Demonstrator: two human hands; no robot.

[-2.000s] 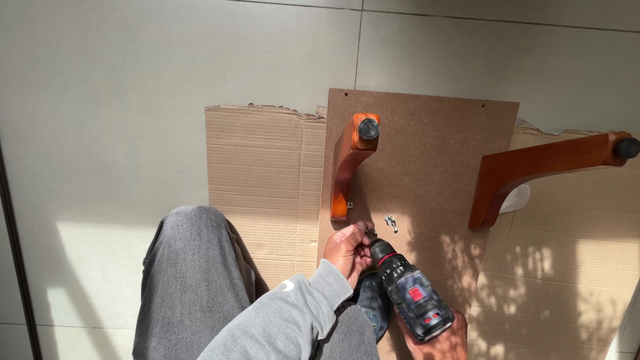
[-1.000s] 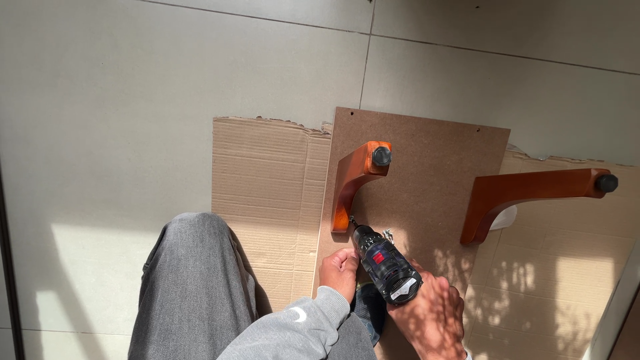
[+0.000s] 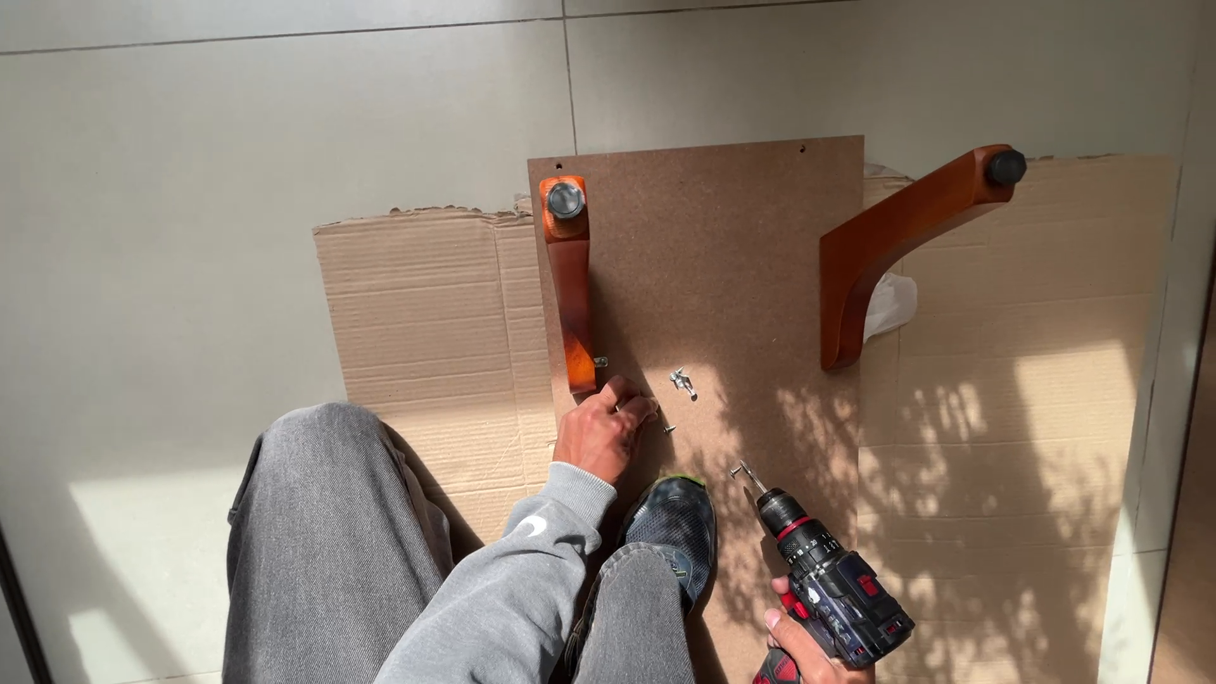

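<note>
My right hand (image 3: 807,646) grips a black and red cordless drill (image 3: 826,575), its bit pointing up and left, with a small screw (image 3: 735,471) by the tip. My left hand (image 3: 605,427) rests low at the foot of a curved orange-brown wooden leg (image 3: 573,285), fingers pinched near a small metal bracket (image 3: 600,362); whether they hold anything is hidden. Several small metal pieces (image 3: 682,382) lie on the brown hardboard panel (image 3: 703,247), and a loose screw (image 3: 669,429) is right of my left fingers. Another curved wooden leg (image 3: 883,247) stands at the panel's right edge.
Flattened cardboard (image 3: 427,304) lies under the panel on both sides, over a tiled floor (image 3: 237,142). A piece of white plastic (image 3: 890,304) is beside the right leg. My shoe (image 3: 673,522) is on the panel, and my bent knee (image 3: 328,494) is at the left.
The drill has moved away from the left leg, down and right, with my right hand on it. My left hand has moved up to the foot of that leg.
</note>
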